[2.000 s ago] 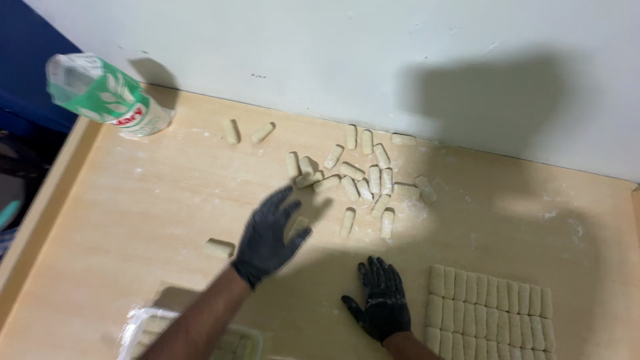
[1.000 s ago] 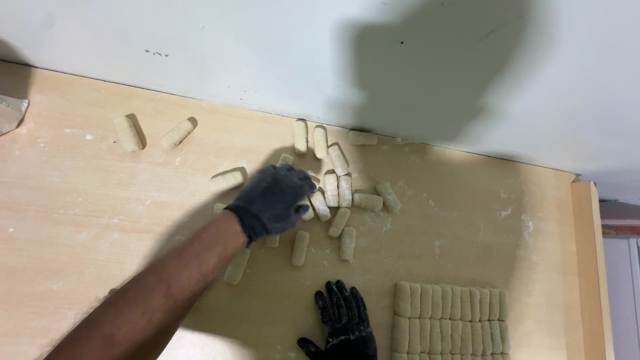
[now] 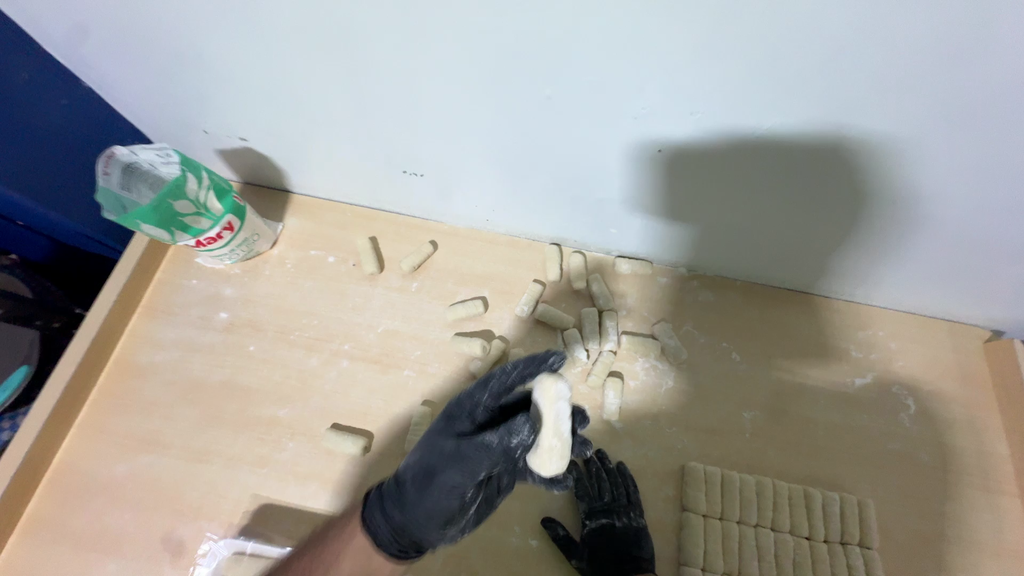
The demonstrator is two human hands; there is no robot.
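Note:
My left hand (image 3: 472, 456), in a black glove dusted with flour, holds a pale dough roll (image 3: 552, 424) upright between thumb and fingers. Just below and to its right, my right hand (image 3: 604, 512), also black-gloved, lies palm down with its fingers spread and holds nothing visible. Beyond both hands, several floured dough rolls (image 3: 590, 328) are scattered on the light wooden table (image 3: 800, 376). A few more rolls (image 3: 348, 440) lie apart on the left. To the right of my right hand, dough rolls (image 3: 760, 508) are packed side by side in neat rows.
An open green and white paper flour bag (image 3: 184, 204) stands at the table's back left corner. Raised wooden edges (image 3: 80, 368) border the table, with a pale wall (image 3: 480, 120) behind. Part of a clear plastic package (image 3: 232, 552) shows at the bottom left, partly behind my left forearm.
My left hand has drawn back from the scattered rolls toward my right hand and now holds a dough roll. My right hand stays flat near the packed rows. The view has shifted.

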